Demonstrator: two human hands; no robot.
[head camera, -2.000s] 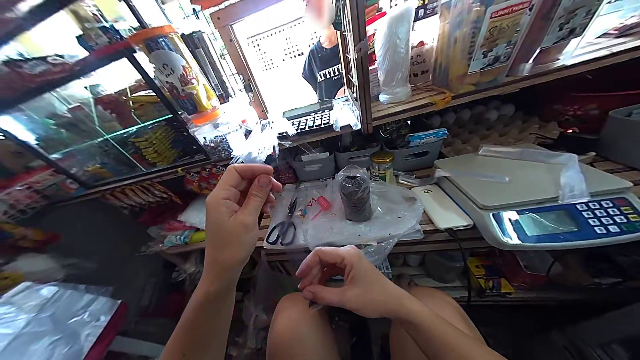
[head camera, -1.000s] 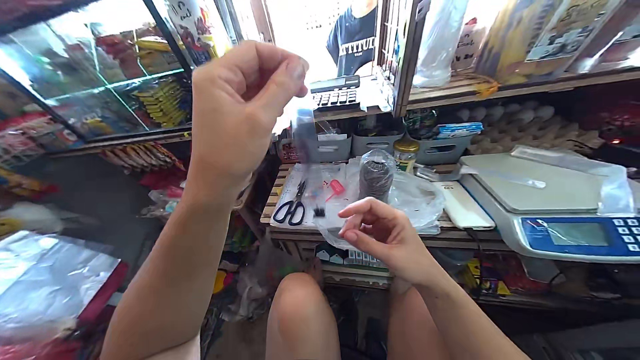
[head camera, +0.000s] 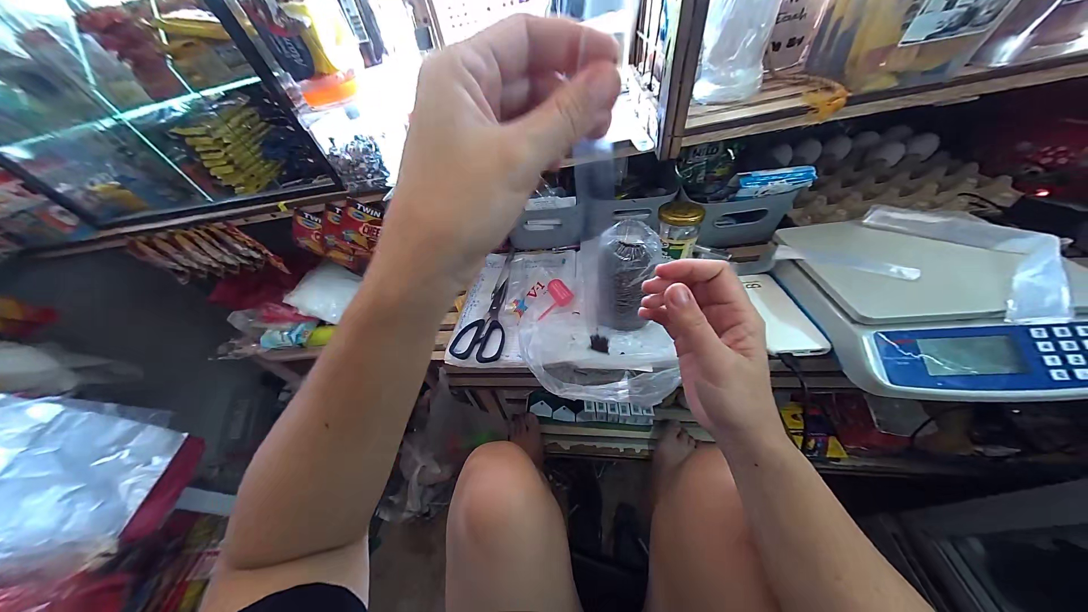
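My left hand (head camera: 510, 127) is raised, thumb and fingers pinching the top of a narrow clear plastic sleeve (head camera: 597, 212) that hangs down, blurred, with a small dark clump at its bottom end. Beside the sleeve, lower right, my right hand (head camera: 710, 327) has its fingers curled and apart, holding nothing that I can see. Behind them a clear plastic bag (head camera: 552, 361) lies on the wooden table, with a dark packed bundle (head camera: 631, 293) upright in plastic. Scissors with dark handles (head camera: 489, 327) and a pink plastic piece (head camera: 559, 293) lie to its left.
A digital scale (head camera: 935, 272) with plastic strips on its pan stands at the right. A white phone-like device (head camera: 782, 314) lies beside it. Grey bins (head camera: 739, 217), a gold-lidded jar (head camera: 682, 225) and egg trays (head camera: 926, 183) stand behind. A glass display case (head camera: 170, 136) is at the upper left.
My left hand has risen from low over the table and now holds up the hanging sleeve. My right hand has moved up and to the right. The view has shifted.
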